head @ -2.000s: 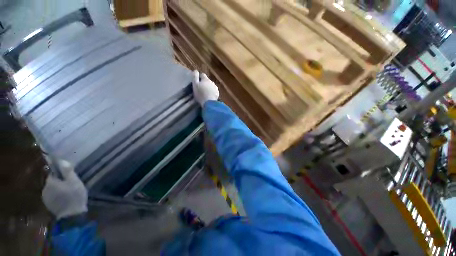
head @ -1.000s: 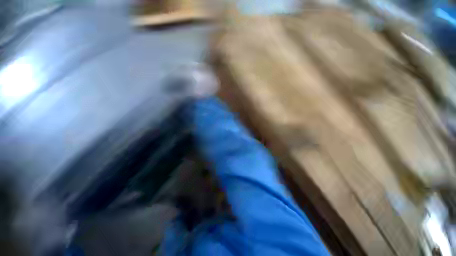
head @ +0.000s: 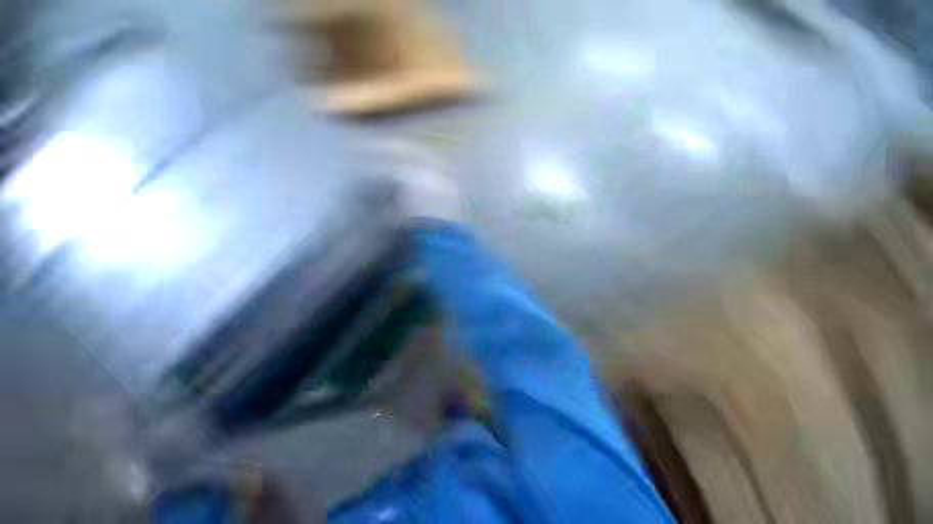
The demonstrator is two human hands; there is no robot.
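Observation:
The whole view is strongly blurred. A row of silver-grey rack-mount chassis (head: pixel 235 194) stands on the trolley at the left, with bright glare on top. Part of the trolley's dark green deck (head: pixel 379 343) shows beside the row. My right hand (head: pixel 425 189), in a white glove, is at the row's far right corner and appears to hold the end chassis; its fingers are smeared. My left hand (head: pixel 118 455) is only a faint pale smear at the near left corner, above a blue sleeve end; its grip cannot be made out.
Wooden pallets (head: pixel 757 358) are at the lower right, close to my right sleeve. A light brown wooden or carton object (head: pixel 394 87) stands on the floor beyond the row. Grey glossy floor (head: pixel 614 184) with light reflections lies ahead and to the right.
The pallets have shifted from the upper centre and right to the lower right, and more floor shows. My right hand has stayed at the row's corner. The view has gone from fairly clear to blurred.

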